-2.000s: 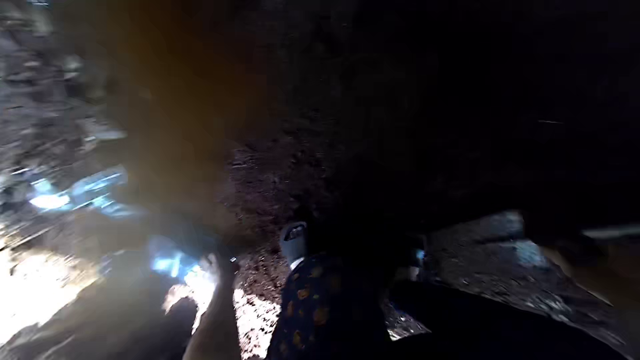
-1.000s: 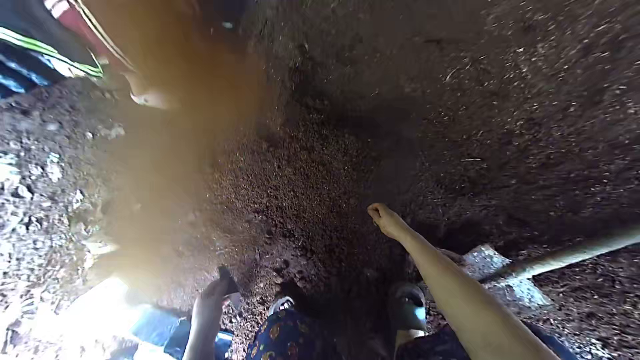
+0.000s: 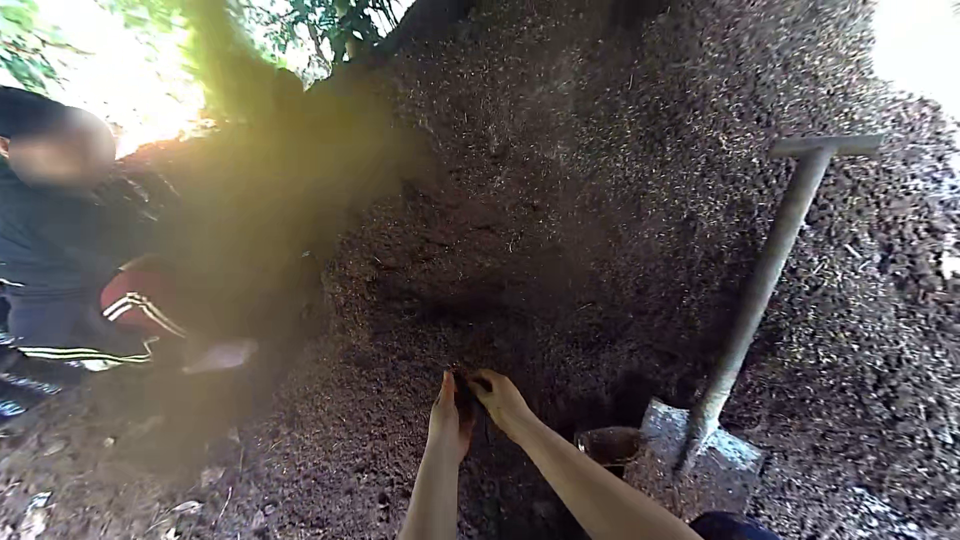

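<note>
My left hand (image 3: 450, 416) is at the lower middle, upright, its palm turned toward a small dark thing (image 3: 463, 397) between the hands. This looks like a black pouch or bag, though its kind is not certain. My right hand (image 3: 495, 397) meets it from the right, thumb and fingers bent at its upper edge. Both hands are over dark, crumbly soil (image 3: 465, 322). To the right of my right forearm stands a spade with a T-shaped wooden handle (image 3: 765, 277) and a dirt-covered metal blade (image 3: 697, 457).
A brown container or pot (image 3: 611, 444) sits beside the spade blade. A high soil bank (image 3: 637, 150) rises ahead and to the right. A person (image 3: 60, 240) crouches at the left. A yellowish blur covers part of the left side. Dry leaves (image 3: 187, 507) lie at the lower left.
My right hand, apart from my left one second ago, is now beside it at the dark thing. The view has swung up, showing the whole spade and more of the person.
</note>
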